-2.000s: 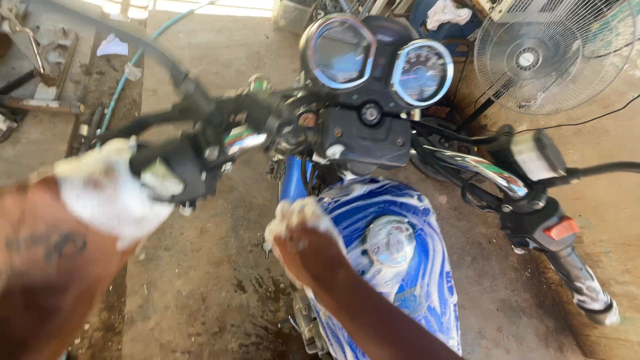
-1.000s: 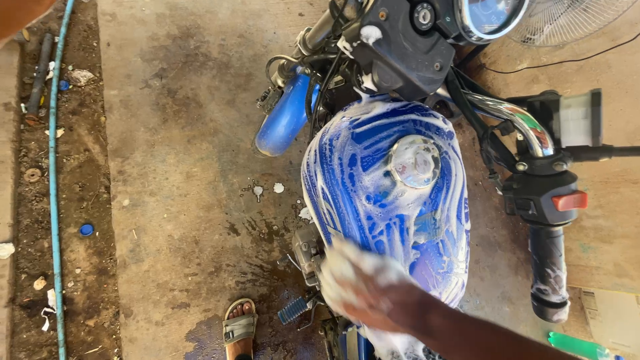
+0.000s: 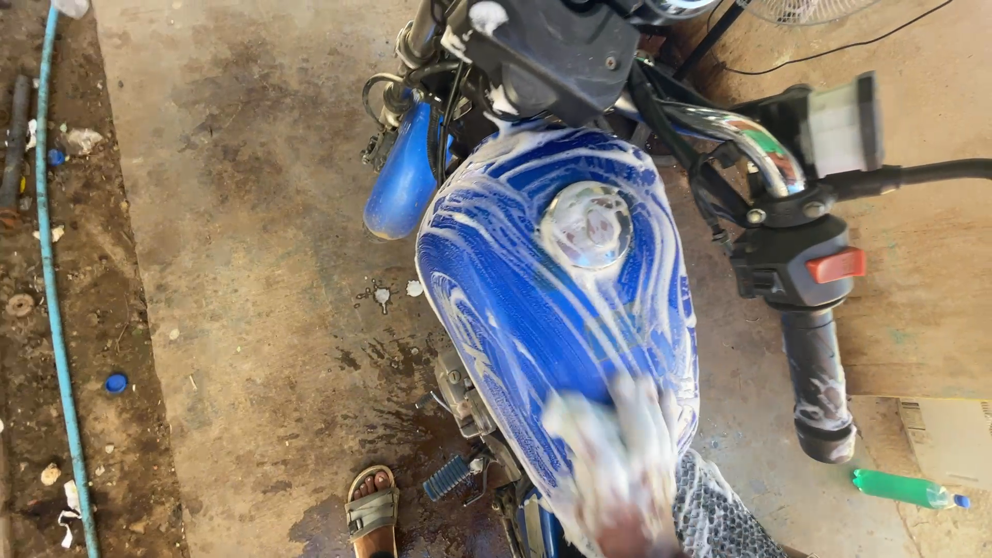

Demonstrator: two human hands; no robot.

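The motorcycle's blue fuel tank (image 3: 527, 287) is streaked with white suds. Near its lower, rear end lies my right hand (image 3: 620, 465), blurred and coated in foam, against the tank's surface by the seat. Whether it holds a cloth or sponge under the foam cannot be made out. The chrome fuel cap (image 3: 589, 225) sits above the hand, with foam on it. To the right is the handlebar grip (image 3: 820, 380), with suds on its lower part, below a switch housing with a red switch (image 3: 837, 265). My left hand is out of view.
A blue front fender (image 3: 403, 174) shows at the upper left of the tank. A teal hose (image 3: 53, 287) runs along the dirt strip at far left. A sandaled foot (image 3: 372, 511) stands near the footpeg (image 3: 447, 477). A green bottle (image 3: 903, 488) lies at lower right; part of a fan (image 3: 810, 6) shows above.
My left hand was at the left handlebar two seconds ago and has left the view. My right hand has moved from the tank's left side to its rear end. The view has shifted toward the tank.
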